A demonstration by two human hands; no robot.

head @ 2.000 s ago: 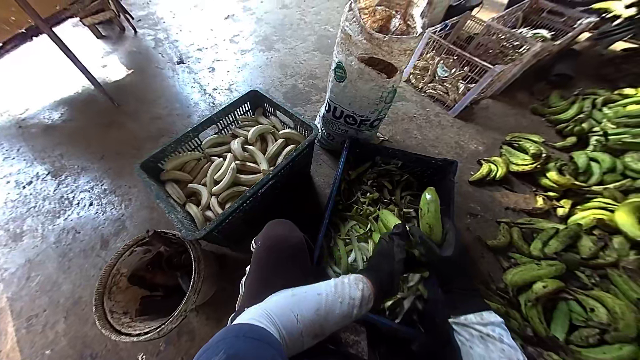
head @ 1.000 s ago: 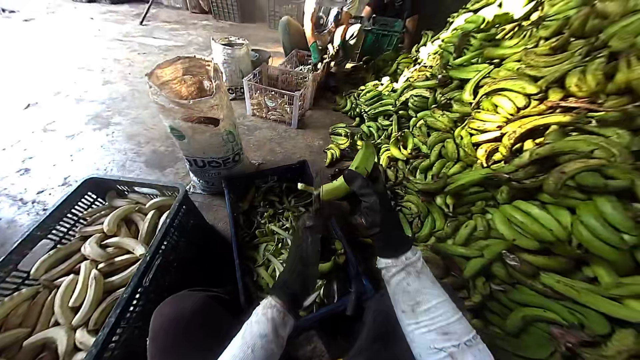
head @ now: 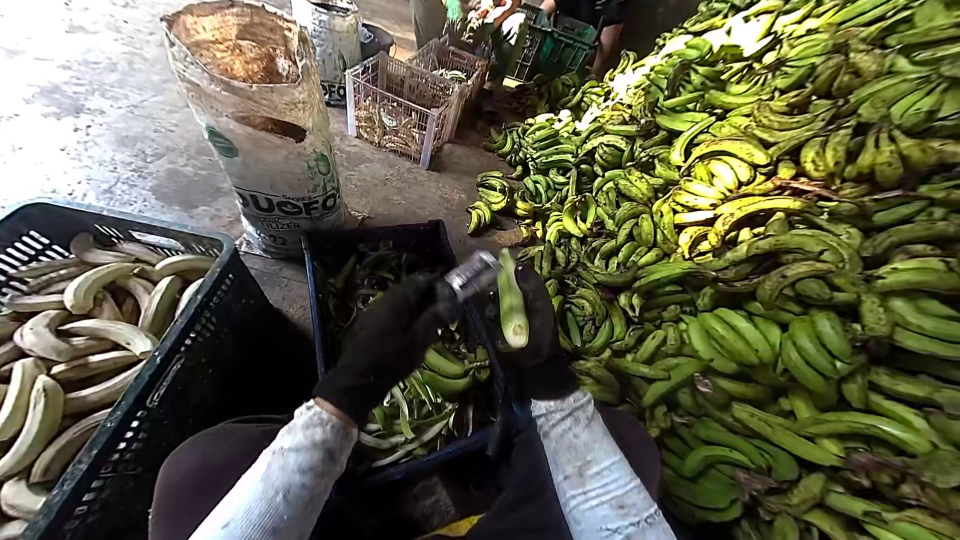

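My left hand (head: 394, 334), in a dark glove, is closed around a small peeling tool (head: 471, 275) with a metallic, blurred head. My right hand (head: 536, 334), gloved too, grips a green plantain (head: 511, 300) whose pale cut end faces me. The tool's head is just left of the plantain; whether they touch cannot be told. Both hands are above a dark blue crate (head: 311, 300) holding strips of green peel (head: 409, 412) and some green plantains. To the left, peeled plantains (head: 97, 330) fill a dark plastic crate (head: 180, 337).
A large pile of green plantains (head: 750, 300) covers the right side. A worn printed sack (head: 277, 157) stands behind the blue crate, with a second sack (head: 330, 45) farther back. Beyond are pale crates (head: 397, 105) and a green crate (head: 566, 45) near other people.
The view has swung toward the pile on the right. The plantain, pointing sideways a second ago, now has its cut end toward me, and my left hand has come away from it with the tool.
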